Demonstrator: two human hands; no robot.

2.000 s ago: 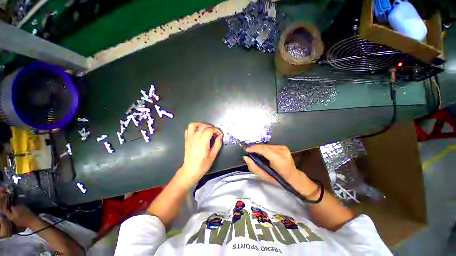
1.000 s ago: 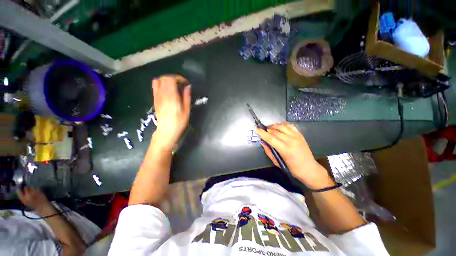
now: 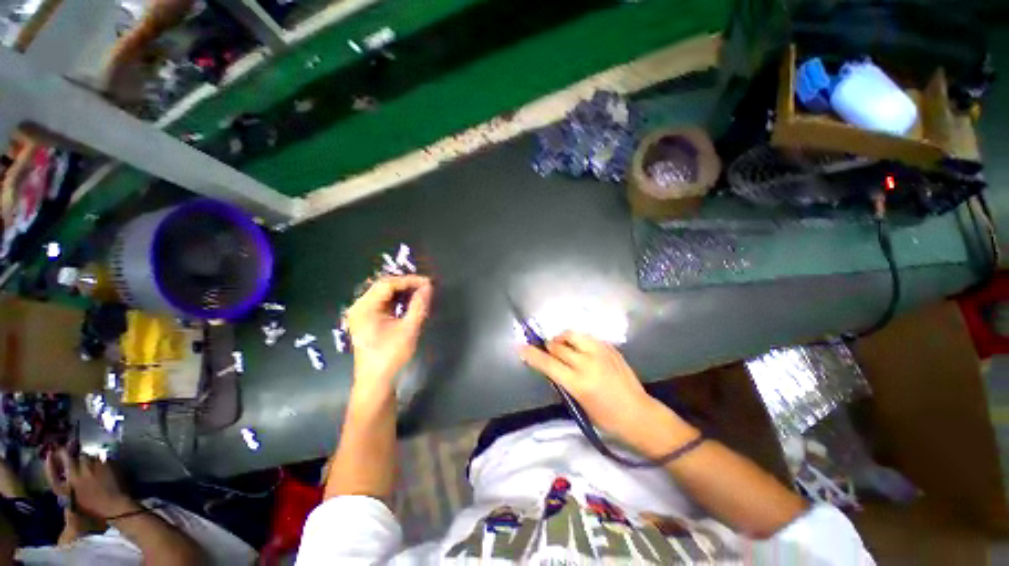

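Observation:
My left hand (image 3: 385, 323) is over the near side of the loose white parts (image 3: 399, 260) on the dark green bench (image 3: 476, 232). Its thumb and index finger are curled close together; whether they pinch something cannot be told. My right hand (image 3: 592, 376) holds the black soldering iron (image 3: 536, 335) like a pen, its thin tip pointing up and left above the bench, touching nothing visible. A pile of blue-grey and silver modules (image 3: 589, 137) lies at the back, beside the brown tape roll (image 3: 674, 168).
A purple-rimmed fan (image 3: 210, 261) and a yellow fixture (image 3: 147, 356) stand at the left. Another person's hands (image 3: 89, 484) are at lower left. A carton (image 3: 857, 130) stands at the back right. A large cardboard box (image 3: 924, 409) is below the bench edge. The green conveyor (image 3: 332, 133) runs behind.
My left hand has moved from near the iron to the white parts, and now sits lower over them. My right hand keeps the iron. The view has shifted, showing more conveyor.

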